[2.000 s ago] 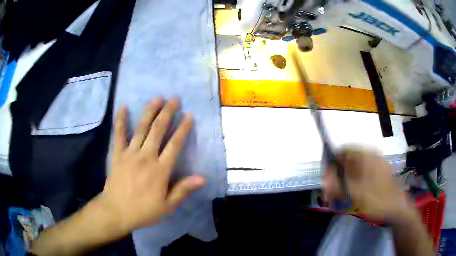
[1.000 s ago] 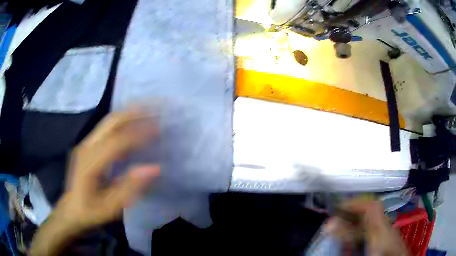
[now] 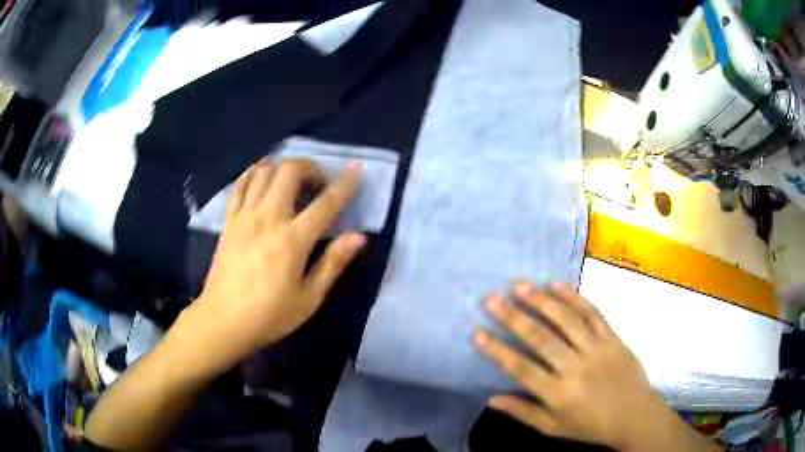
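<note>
The long pale grey interfaced panel [image 3: 494, 177] lies from the top centre down to the lower centre, beside and partly over the black garment panel [image 3: 256, 97]. A small grey patch [image 3: 375, 190] with stitch lines near its edges lies on the black cloth. My left hand [image 3: 274, 243] rests on this patch with fingers spread, covering its middle. My right hand [image 3: 565, 366] lies on the lower right part of the grey panel, fingers apart, palm down. Neither hand grips anything visible.
The white lockstitch machine head [image 3: 706, 88] stands at the upper right, its lamp lighting the needle area. An orange strip [image 3: 680, 269] crosses the white table. Dark ringed handles, apparently scissors [image 3: 761, 203], lie under the machine. A blue item [image 3: 132, 66] is upper left.
The view has turned left, so cloth and machine appear further right. My left hand has moved from the grey panel to the patch. My right hand has let go of the scissors and lies on the panel.
</note>
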